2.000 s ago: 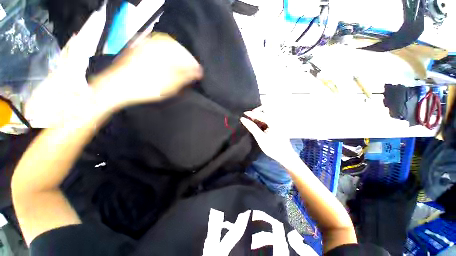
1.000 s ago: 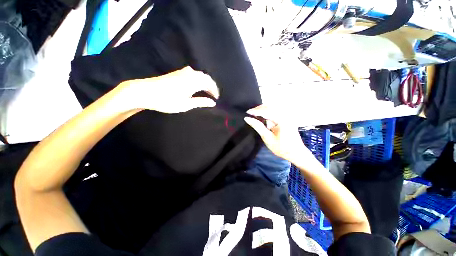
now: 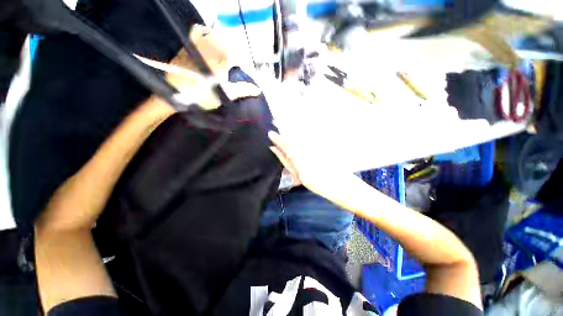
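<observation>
The black bag lies across my lap and against the table, its lower part hanging towards me. Long black straps cross over it at the upper left and run in front of my left hand. My left hand is blurred and holds the bag at its upper part, with the fingers partly hidden by the straps. My right hand is at the bag's right edge with the fingertips beside the fabric. Blur and glare hide whether it pinches anything.
The white table runs to the right, with a slim yellow tool and red-handled scissors on it. Black fabric pieces lie beside the scissors. A blue basket stands below the table edge. Blurred machine parts are at the top.
The bag has been turned and shifted left, bringing its straps into view. My left hand has moved up and left; my right hand has moved slightly left. The red line no longer shows.
</observation>
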